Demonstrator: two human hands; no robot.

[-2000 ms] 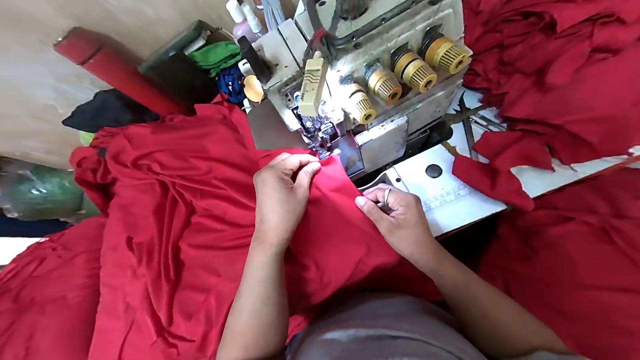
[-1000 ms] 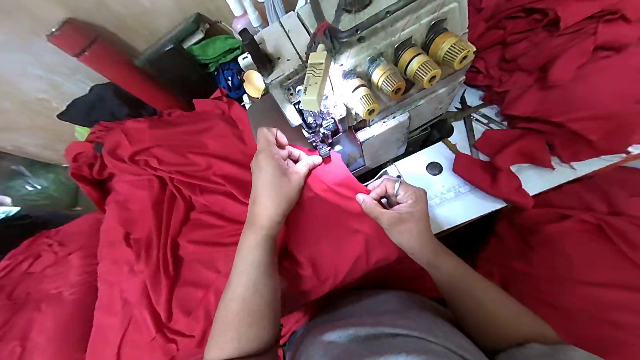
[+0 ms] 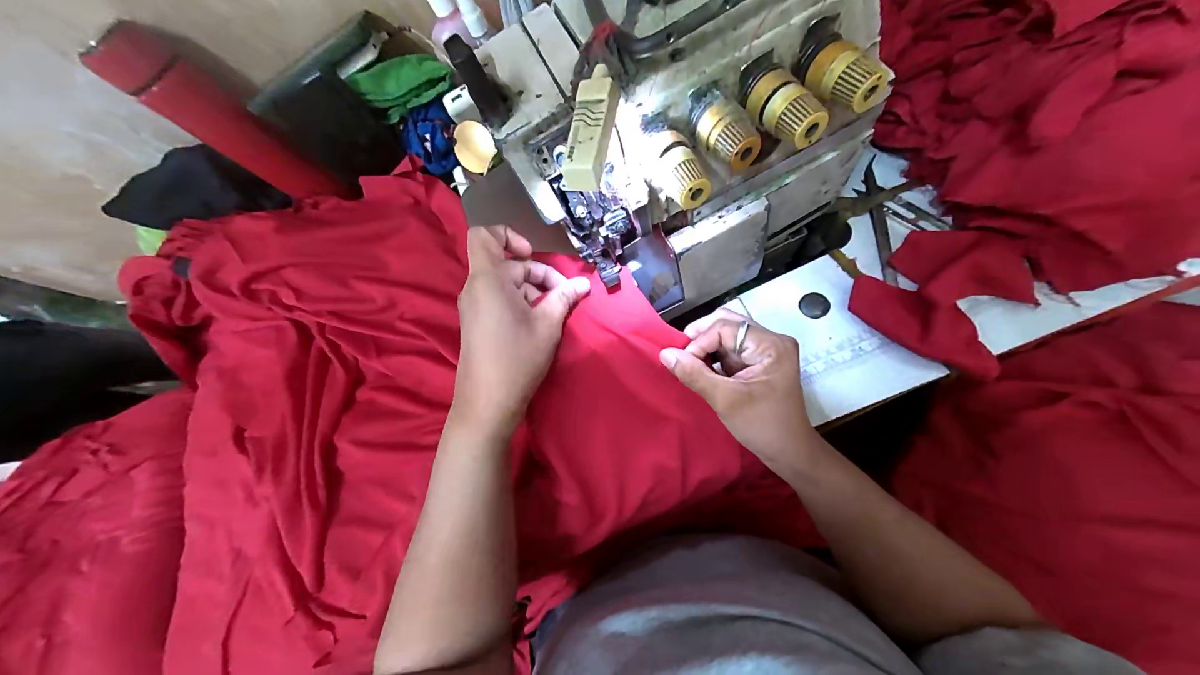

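Observation:
Red fabric (image 3: 619, 403) runs from my lap up to the presser foot (image 3: 609, 274) of an overlock sewing machine (image 3: 722, 84). Just left of the foot, my left hand (image 3: 511, 323) lies on the fabric, thumb and index finger together at its edge; whether they pinch it is hard to tell. To the right and nearer my body, my right hand (image 3: 745, 370), with a ring on one finger, pinches the cloth's right edge between thumb and fingers. Between the two hands the edge curves from the foot. The needle area is partly hidden by machine parts.
Heaped red cloth (image 3: 281, 375) covers the left side, and more red pieces (image 3: 1050, 141) lie at the right. Scissors (image 3: 878, 225) and red scraps rest on the white table (image 3: 844, 375). A red roll (image 3: 206, 108) and a green cloth (image 3: 401, 82) are behind, near the wall.
Two seconds ago my left fingertips were together right at the foot; now that hand sits slightly left, its fingers more raised and curled. My right hand keeps its pinch on the edge.

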